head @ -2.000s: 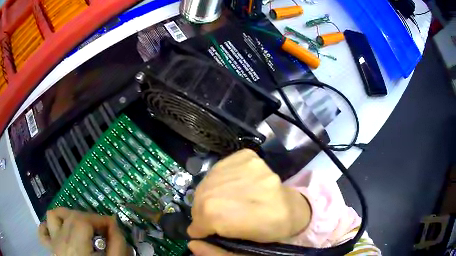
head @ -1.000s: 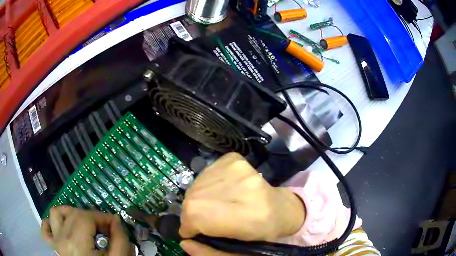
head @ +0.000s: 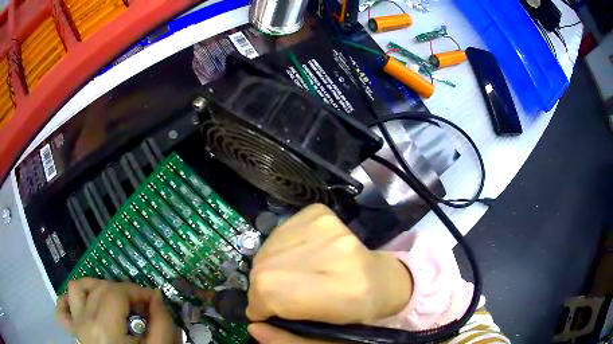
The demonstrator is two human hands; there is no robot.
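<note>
The green PCB panel (head: 158,225) lies tilted in front of me, with round silver parts (head: 248,242) along its near right end. My right hand (head: 326,269) is closed on the soldering iron (head: 230,304) over that end; its tip is blurred among the parts, so contact cannot be told. My left hand (head: 114,312) is curled at the panel's near left edge, cut off by the bottom of the picture. A small round silver item (head: 136,326) shows between its fingers. No solder wire can be made out.
A black fan (head: 289,134) stands just behind the panel. The iron's cord (head: 464,248) loops right. Farther back are a solder spool (head: 279,15), orange cells (head: 409,76), a black phone (head: 495,91) and a blue bin (head: 514,54). A red tray (head: 80,74) is at upper left.
The view has shifted slightly since two seconds ago. My right hand with the iron has moved a little left over the panel's end. My left hand has stayed at the panel's edge.
</note>
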